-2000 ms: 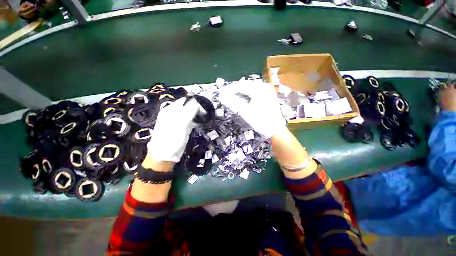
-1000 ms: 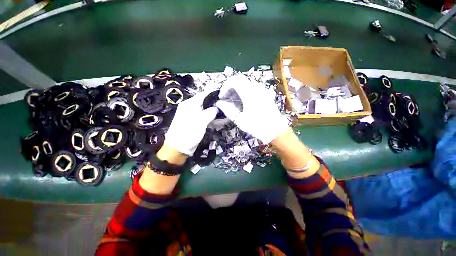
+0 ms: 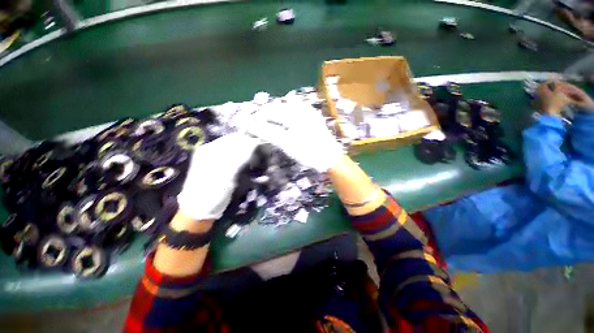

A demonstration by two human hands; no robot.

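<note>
My left hand (image 3: 215, 174) and my right hand (image 3: 301, 135), both in white gloves, meet over the heap of small silver-white square modules (image 3: 286, 195). Both hands are overexposed and blurred. A dark patch shows under the left fingertips; I cannot tell whether it is a held part or the heap below. What the fingers hold is hidden. A large heap of black round housings (image 3: 111, 207) with square-holed centres lies left of my left hand. Right of my right hand stands an open cardboard box (image 3: 371, 142) with flat white squares (image 3: 411, 121) inside.
A smaller heap of black round housings (image 3: 464, 117) lies right of the box. Beyond a pale rail, the green belt (image 3: 176, 58) carries scattered small pieces (image 3: 285, 16). At the right, a neighbouring person in blue sleeves (image 3: 553, 146) has both hands close together near the bench.
The view has swung, so the box and heaps sit farther left and the neighbour's hands show. The black disc seen between my hands before is no longer clearly visible.
</note>
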